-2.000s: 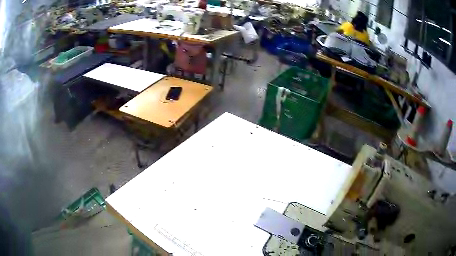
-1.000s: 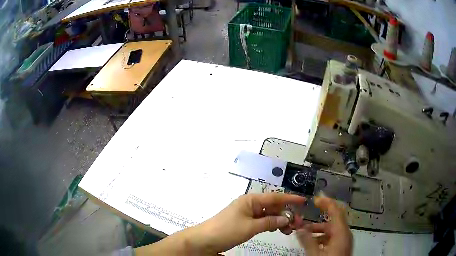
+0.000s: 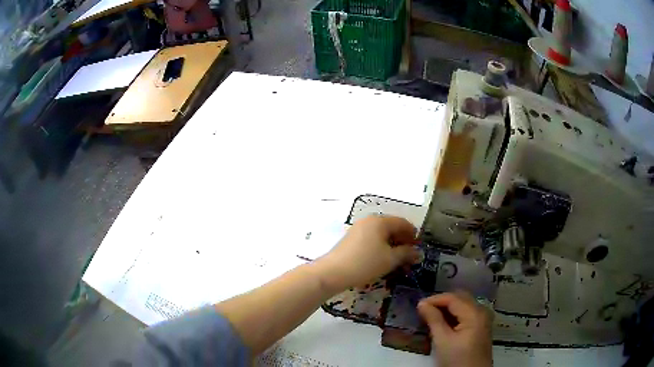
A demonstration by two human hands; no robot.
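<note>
The cream sewing machine [image 3: 477, 143] with chipped paint stands on the white table at the right. My left hand [image 3: 373, 251] reaches from the left to the dark opening [image 3: 424, 267] under the machine head. Its fingertips are bent at the opening; whether they hold a small part cannot be told. My right hand [image 3: 462, 326] is in front of the bed, thumb and forefinger close together beside a dark flat metal piece [image 3: 406, 310]. Whether it grips that piece is unclear. The slide plate is mostly hidden by my left hand. No cloth is under the machine head.
The white tabletop [image 3: 287, 143] spreads to the left. Ribbed tension knobs [image 3: 512, 241] project from the head front. Thread cones [image 3: 561, 32] stand behind the machine. A green crate [image 3: 362, 43] stands on the floor beyond the table. A wooden table [image 3: 168, 82] holds a black object.
My hands came into view, first close together around a small round metal part, then apart. My left hand moved to the opening, my right beside the bed's front. The view tilted down towards the machine.
</note>
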